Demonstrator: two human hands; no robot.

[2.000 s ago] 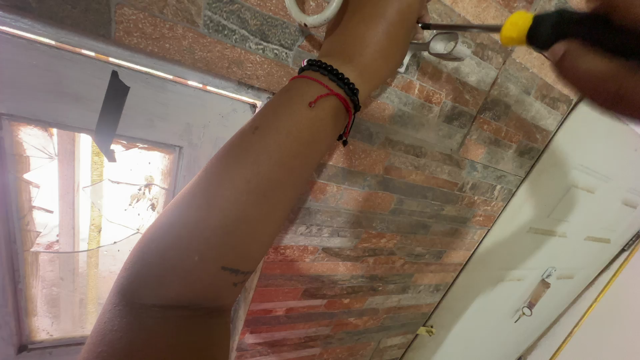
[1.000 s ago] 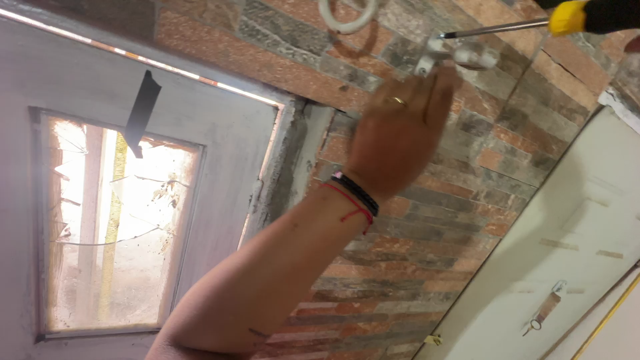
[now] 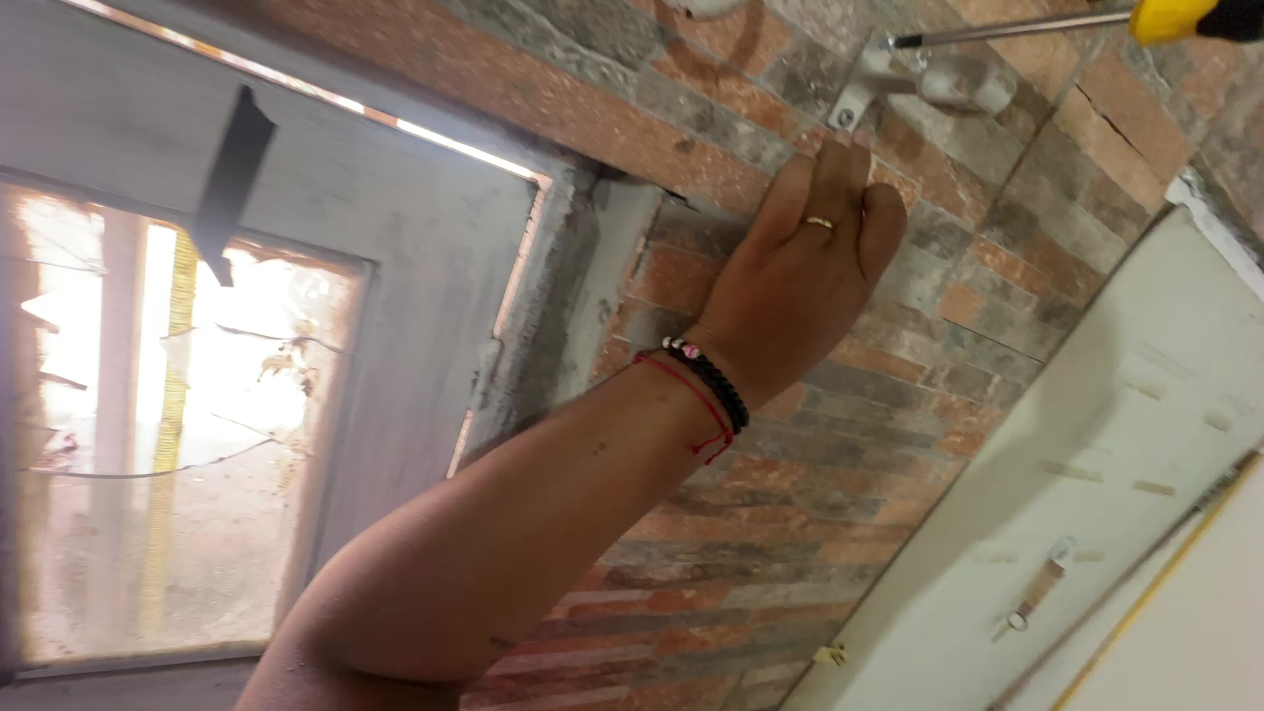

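Note:
A metal wall bracket [image 3: 857,94] with a round end piece [image 3: 966,85] lies against the stone-pattern tiled wall [image 3: 869,434]. My left hand [image 3: 815,237] has its fingertips at the bracket's lower end, just below a screw or screw hole; the palm faces the wall. A screwdriver [image 3: 1027,27] with a yellow and black handle reaches in from the right, its dark tip at the bracket's upper end. My right hand is out of the frame. Part of a white ring [image 3: 703,6] shows at the top edge.
At the left is a grey door [image 3: 415,326] with a bright glass pane [image 3: 227,513] and a strip of black tape [image 3: 235,183]. A white panelled door [image 3: 1116,395] stands at the right, with a hanging item [image 3: 1037,597] on it. A raised tile edge lies between them.
My left hand has moved down from the upper area to the bracket's lower end, uncovering the bracket. The right hand, seen at the screwdriver's handle earlier, has left the frame.

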